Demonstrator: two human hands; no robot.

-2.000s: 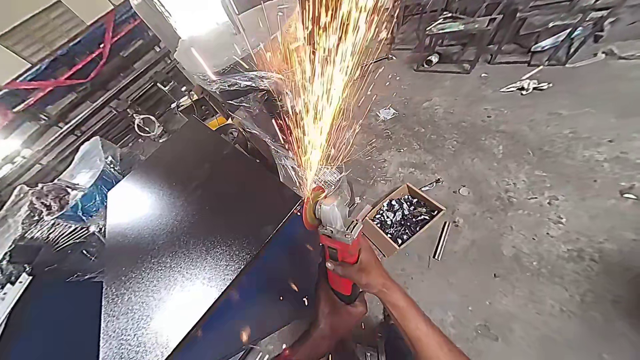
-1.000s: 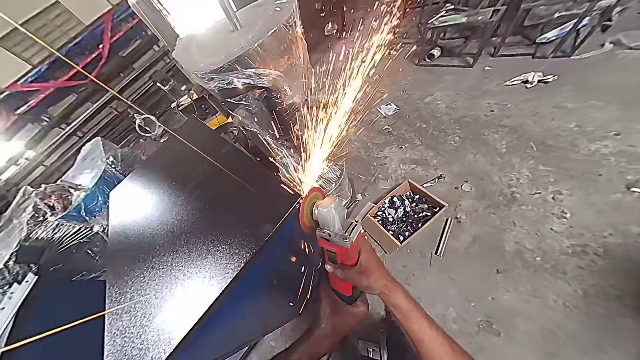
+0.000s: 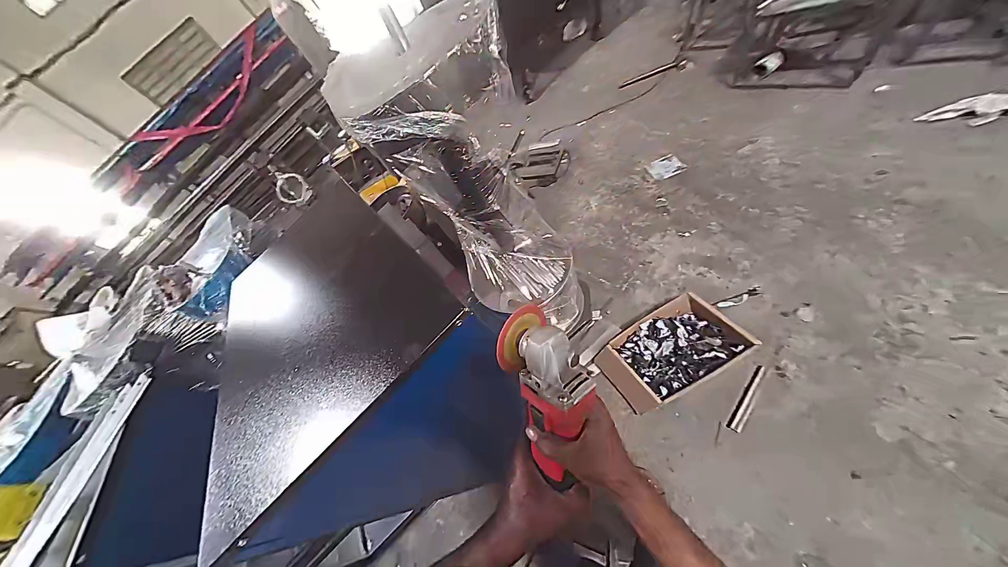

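Note:
A red angle grinder (image 3: 559, 402) with a metal gear head is held upright at the lower middle, its orange-yellow disc (image 3: 520, 339) facing left, near the corner of a glossy black metal panel (image 3: 339, 331). My right hand (image 3: 594, 449) is wrapped around the grinder's body, the thumb on its near side. Lower down, my left hand (image 3: 543, 496) is at the rear end of the grinder's handle, partly hidden by the tool. Left of the disc a blue surface (image 3: 425, 425) runs along the black panel's edge. No sparks show at the disc.
An open cardboard box (image 3: 646, 398) of dark and shiny small pieces stands on the concrete floor, beside a short metal tube (image 3: 745, 399). Clear plastic wrap (image 3: 520, 260) hangs beyond the disc. Metal lengths (image 3: 260, 150) are stacked at the upper left, and metal frames (image 3: 803, 71) stand at the upper right.
The spray of sparks seen in both earlier frames has stopped. The grinder's disc now stands apart from the black panel's edge, to its right. The view has shifted somewhat.

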